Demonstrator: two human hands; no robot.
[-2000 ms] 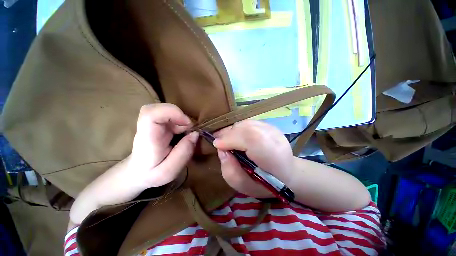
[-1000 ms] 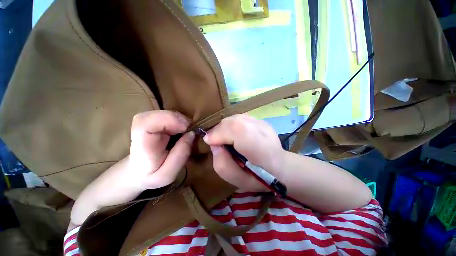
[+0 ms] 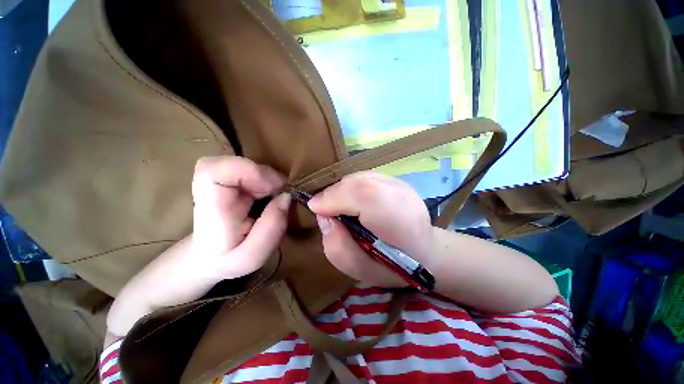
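A large brown tote bag point(image 3: 112, 172) lies over my lap with its dark mouth open. Its narrow brown strap point(image 3: 420, 141) loops out to the right over the table. My left hand point(image 3: 234, 214) pinches the bag where the strap meets it. My right hand point(image 3: 375, 225) holds a slim black-and-red corded tool point(image 3: 390, 259), its tip at that same spot beside my left fingertips. The fingers hide the exact contact point.
A white-blue base sheet point(image 3: 390, 82) with yellow tape lies on the table, with a yellow clamp piece point(image 3: 337, 16) at its back. Brown bags point(image 3: 622, 172) with white paper are piled right. A black cord crosses the table's right side.
The tool and my right hand have shifted slightly, with the tip staying at the strap joint. My left hand has moved slightly left and keeps its pinch.
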